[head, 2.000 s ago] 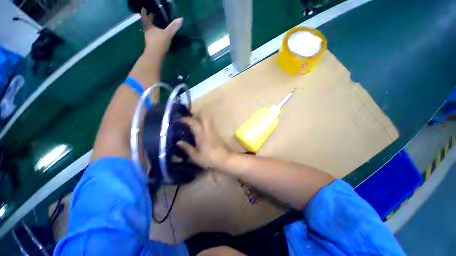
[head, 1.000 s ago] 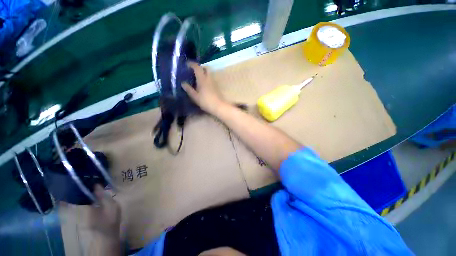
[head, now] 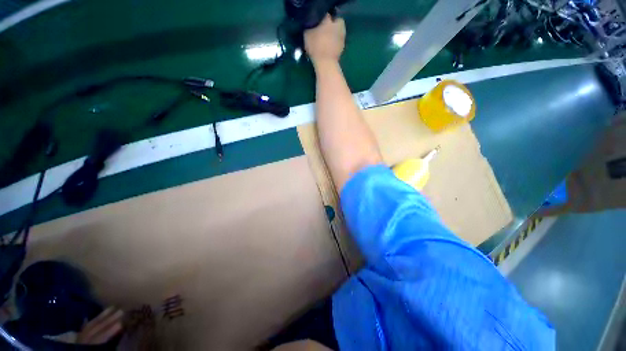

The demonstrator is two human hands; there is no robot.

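Note:
My right hand (head: 325,38) reaches far out over the green belt and is on a black headset (head: 309,10), which is cut off by the top edge. My left hand (head: 100,328) is blurred at the bottom left, beside another black headset (head: 51,295) at the near left of the cardboard sheet (head: 185,233); its hold on it cannot be made out. The yellow glue bottle (head: 412,173) lies on the cardboard, partly hidden behind my right sleeve, its nozzle pointing away to the right.
The yellow tape roll (head: 447,105) stands at the back of the cardboard. A grey post (head: 419,58) rises at the belt's edge. Black cables with plugs (head: 254,103) lie across the belt (head: 158,41) and its white rail. A brown box (head: 600,171) is at the right edge.
My right hand has moved away from me with a headset, from the cardboard's far edge out over the belt. The left headset and my left hand now show lower and further left. The view has shifted.

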